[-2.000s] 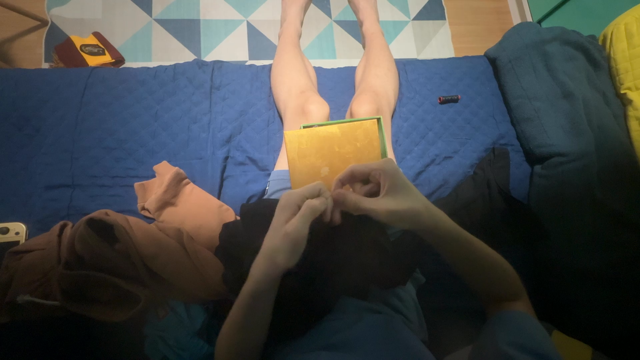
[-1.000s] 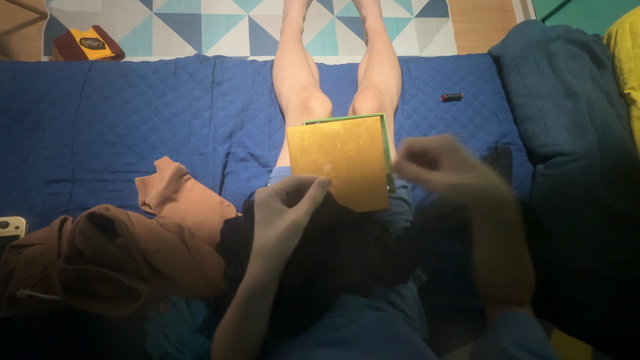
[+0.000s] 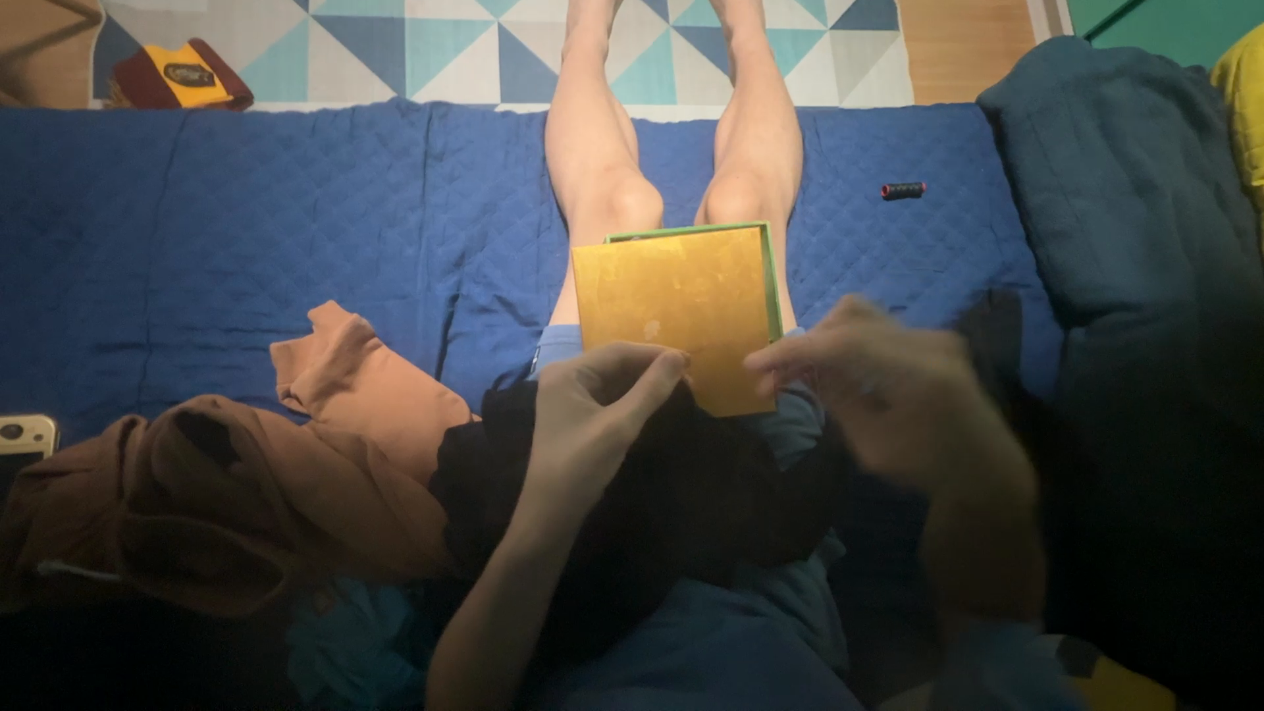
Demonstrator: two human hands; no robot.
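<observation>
My left hand (image 3: 607, 400) is at the near edge of a golden-yellow square lid or panel (image 3: 671, 296), thumb and fingertips pinched together; whatever lies between them is too small to tell. My right hand (image 3: 869, 385) is blurred, just right of the panel's near corner, its thumb and fingertips close together; I cannot tell whether it holds something. The panel lies askew over a green-edged box (image 3: 774, 296) on my thighs. Dark cloth (image 3: 681, 494) is bunched over my lap under my hands. A small spool of dark thread (image 3: 903, 191) lies on the blue quilted cover to the right.
The blue quilted cover (image 3: 296, 217) lies beneath my legs. At left are a peach-brown garment (image 3: 365, 395) and part of a phone (image 3: 30, 431). Rumpled dark blue bedding (image 3: 1096, 178) lies at right. Beyond the cover, a maroon-and-yellow item (image 3: 183, 75) rests on a patterned rug (image 3: 444, 49).
Two seconds ago my hands were together over the near edge of the panel. My right hand then moved away to the right, and it is now lower and still apart from my left hand.
</observation>
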